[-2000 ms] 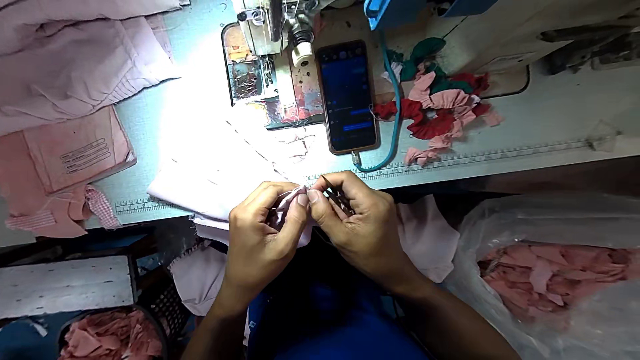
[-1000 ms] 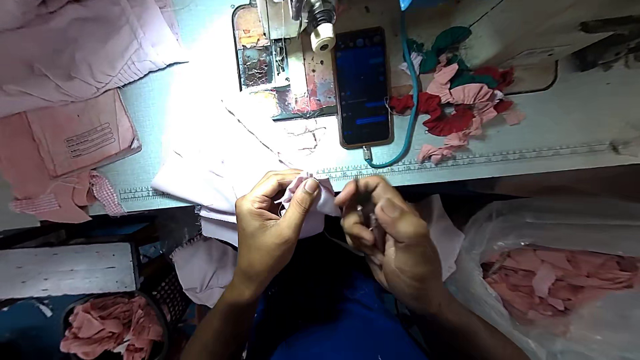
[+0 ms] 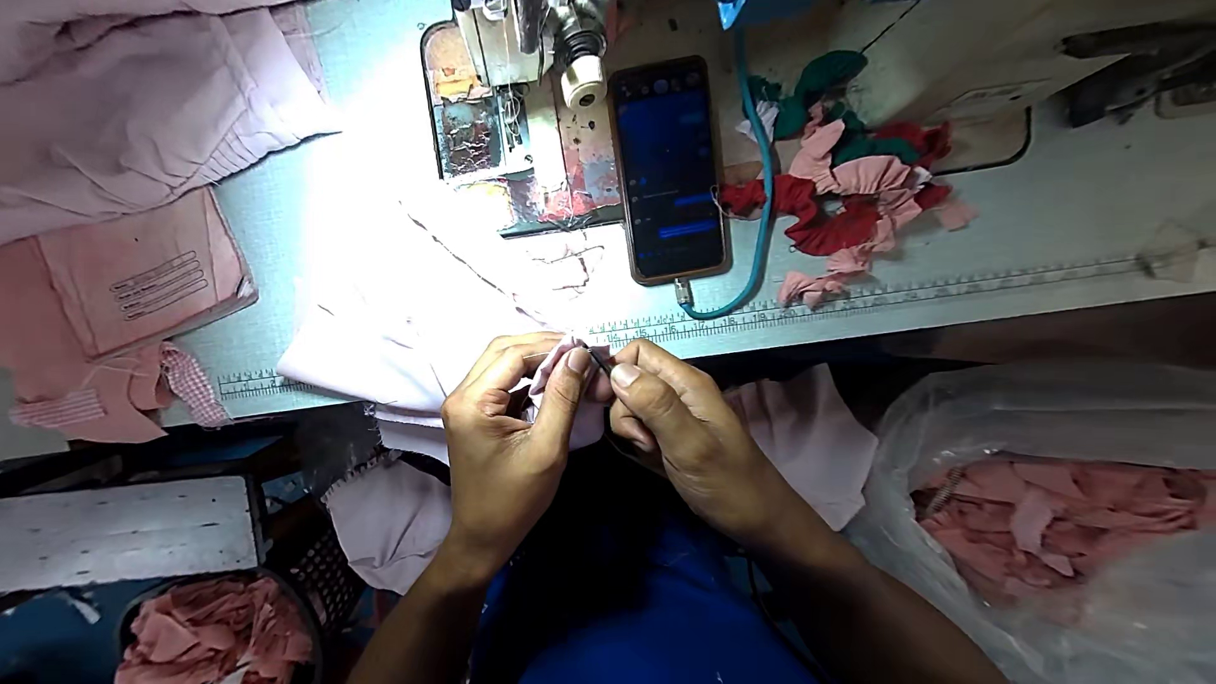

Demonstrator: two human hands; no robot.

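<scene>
My left hand (image 3: pixel 513 418) pinches a gathered edge of pale pink fabric (image 3: pixel 556 366) between thumb and fingers, just off the table's front edge. Close against it, my right hand (image 3: pixel 674 418) grips a thin dark tool (image 3: pixel 598 359), whose tip meets the fabric near my left thumb. The tool's exact kind cannot be told. More of the pale cloth (image 3: pixel 370 332) spreads over the table to the left under bright light. Beyond my hands stands a sewing machine (image 3: pixel 532 47), its presser area above a worn, patched plate.
A phone (image 3: pixel 670 171) with a teal cable (image 3: pixel 768 190) lies beside red, green and pink scraps (image 3: pixel 841 214). At left are a pink book (image 3: pixel 142 271) and piled garments (image 3: pixel 142 114). A plastic bag (image 3: pixel 912 427) and a bin (image 3: pixel 128 617) hold pink scraps.
My right hand was apart from my left a second ago and is now back against the held fabric, with the dark tool showing at its fingertips. The left hand keeps its pinch.
</scene>
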